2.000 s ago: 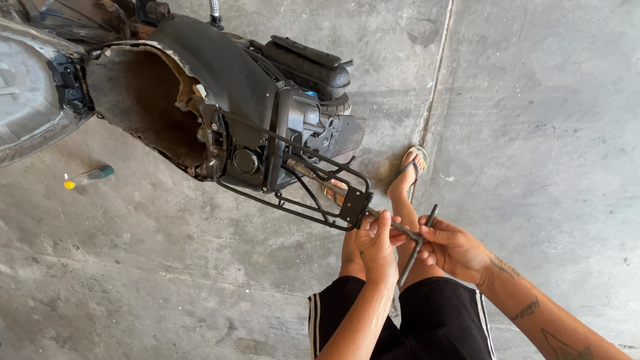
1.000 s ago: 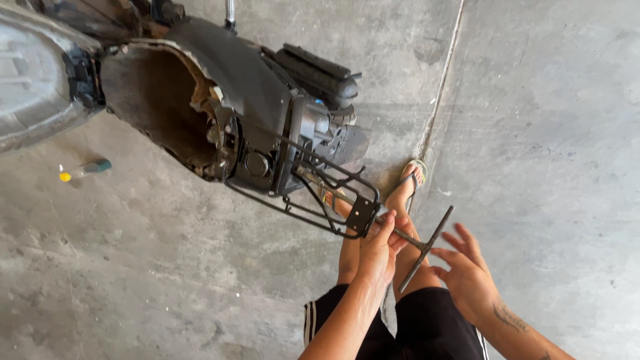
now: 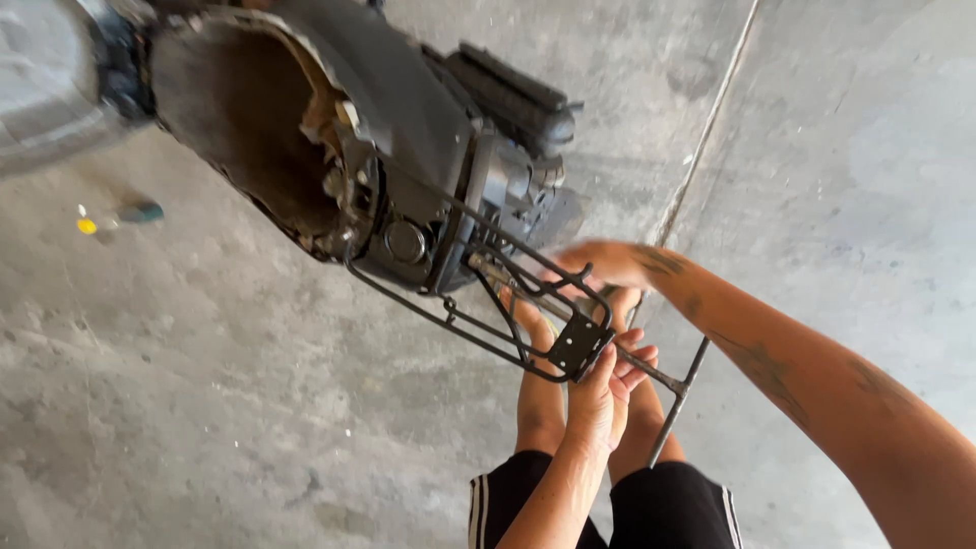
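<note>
A black metal rear rack (image 3: 526, 305) juts from the tail of a motor scooter (image 3: 396, 99). Through the rack runs the shaft of a T-handle wrench (image 3: 679, 389), its crossbar beyond the rack's end plate. My left hand (image 3: 606, 389) is at that end plate, thumb against its edge and fingers around the wrench shaft. Blurred and partly behind the rack's bars, my right hand (image 3: 591, 267) reaches toward the scooter's tail; whether it touches anything cannot be told. The shaft's far end lies close to the tail, below a round black cap (image 3: 406, 241).
The scooter's open storage cavity (image 3: 244, 99) has ragged edges. A raised seat (image 3: 46, 84) is at the upper left. A screwdriver-like tool with a yellow end (image 3: 88, 226) lies on the concrete floor (image 3: 267, 442). My legs stand under the rack.
My right hand has left the wrench's crossbar, which it held two seconds ago, and has moved up and left to the rack. My left hand remains by the end plate. The view has come closer to the scooter.
</note>
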